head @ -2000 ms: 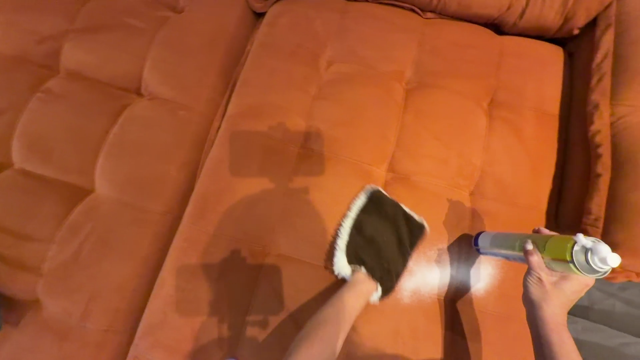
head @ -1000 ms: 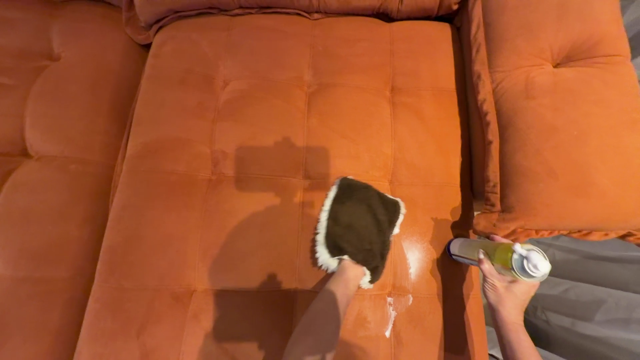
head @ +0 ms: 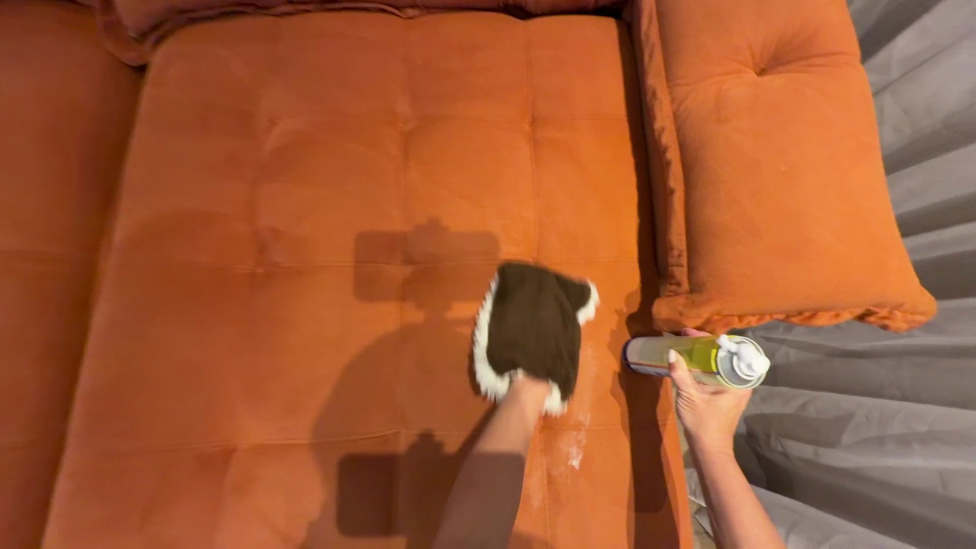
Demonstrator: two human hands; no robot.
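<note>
My left hand (head: 531,390) is mostly hidden in or under a dark brown mitt or cloth (head: 535,324) with white fleece edging, which lies against the orange tufted sofa seat (head: 328,191). Whether the fingers grip it cannot be seen. My right hand (head: 709,408) holds an aerosol can (head: 686,357) on its side above the seat's right edge, its white foam-covered nozzle pointing right. White foam residue (head: 576,450) marks the seat below the mitt.
An orange armrest cushion (head: 785,168) borders the seat at the right. Grey curtain folds (head: 854,427) hang beyond it. A backrest cushion (head: 252,11) runs along the top, and another seat section (head: 46,229) adjoins at the left.
The view has shifted to the right. The large white foam patch seen earlier beside the mitt no longer shows; a thin smear remains in sight. The can stays in my right hand.
</note>
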